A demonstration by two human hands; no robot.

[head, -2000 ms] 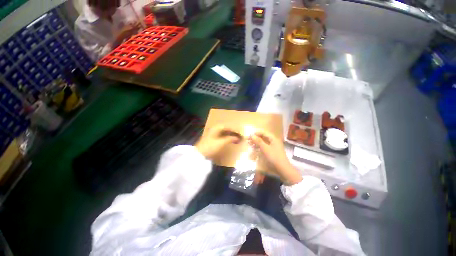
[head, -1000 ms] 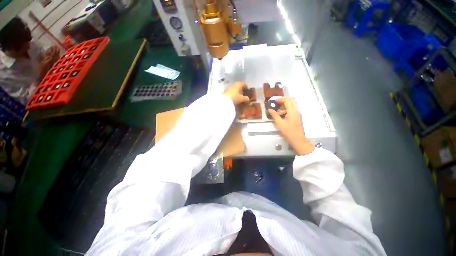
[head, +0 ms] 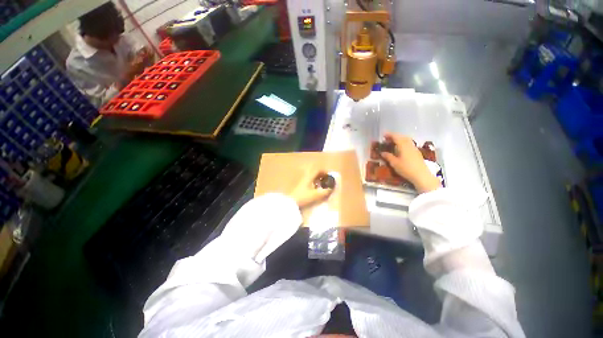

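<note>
My left hand (head: 311,189) is over the tan board (head: 281,168) and holds a small round dark component (head: 324,181) between thumb and fingers. My right hand (head: 404,160) reaches over the reddish-brown fixture blocks (head: 382,173) on the white press bed, its fingertips at a dark part on the upper left block. Whether the fingers grip that part is not clear. The white disc (head: 433,168) is partly hidden behind my right hand and wrist. A shiny clear release liner (head: 326,243) hangs at the board's front edge.
The gold press head (head: 361,69) stands above the bed. A dot sheet (head: 266,125) and pale slip (head: 276,104) lie behind the board. The black blister tray (head: 168,208) is at left. The red tray (head: 161,84) sits on a green-topped board (head: 228,109). A person (head: 106,56) sits far left.
My left hand has moved from the fixtures back to the tan board with a dark component in it. My right hand has moved from the white disc to the upper left fixture block. The view has turned left.
</note>
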